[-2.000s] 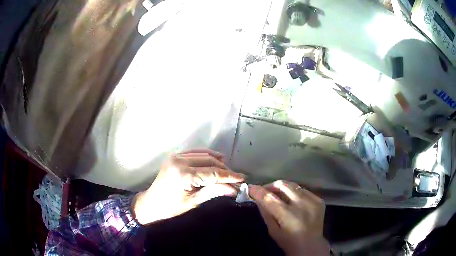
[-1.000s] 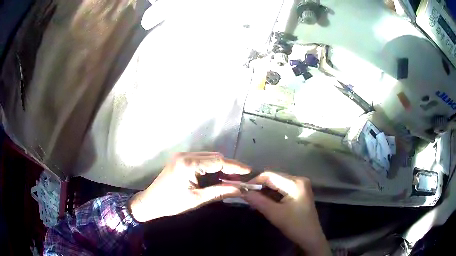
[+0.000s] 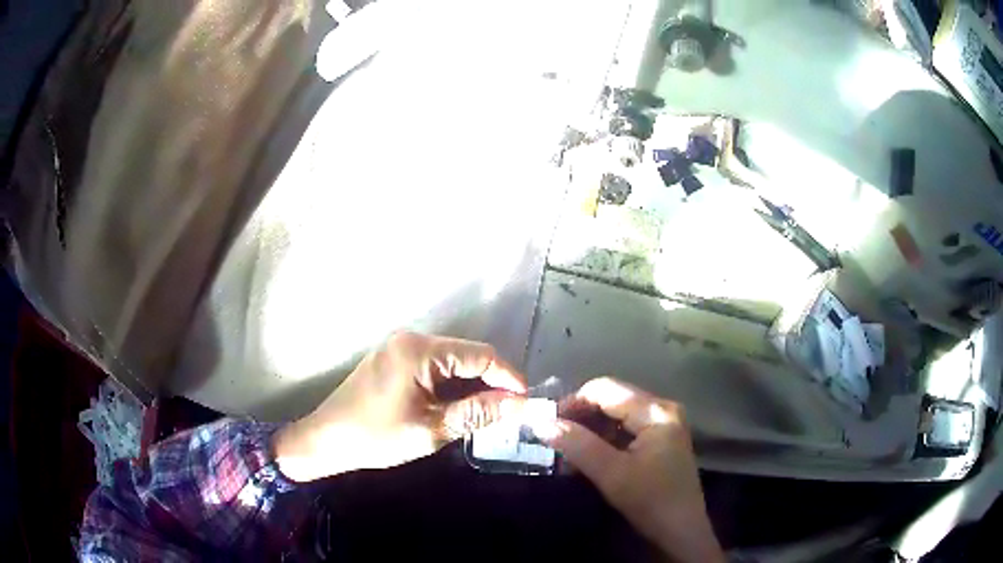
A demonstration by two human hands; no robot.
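A small white label (image 3: 513,438) with a dark mark on it is held between both hands at the front edge of the table, in bright glare. My left hand (image 3: 407,401) grips its left side with thumb and fingers. My right hand (image 3: 632,445) pinches its right side, the thumb over its face. A thin dark rim shows along the label's lower edge; I cannot tell what it is.
Brown cloth (image 3: 132,143) lies heaped at left. The sewing machine's needle area (image 3: 629,132) and dark purple pieces (image 3: 684,163) are ahead. A thin dark tool (image 3: 797,233) lies above the label tray (image 3: 825,341). A dark red basket (image 3: 55,407) is lower left.
The label was a small folded bit, then seen nearly edge-on between the fingers; now it is opened flat with its marked face showing. The view has shifted slightly.
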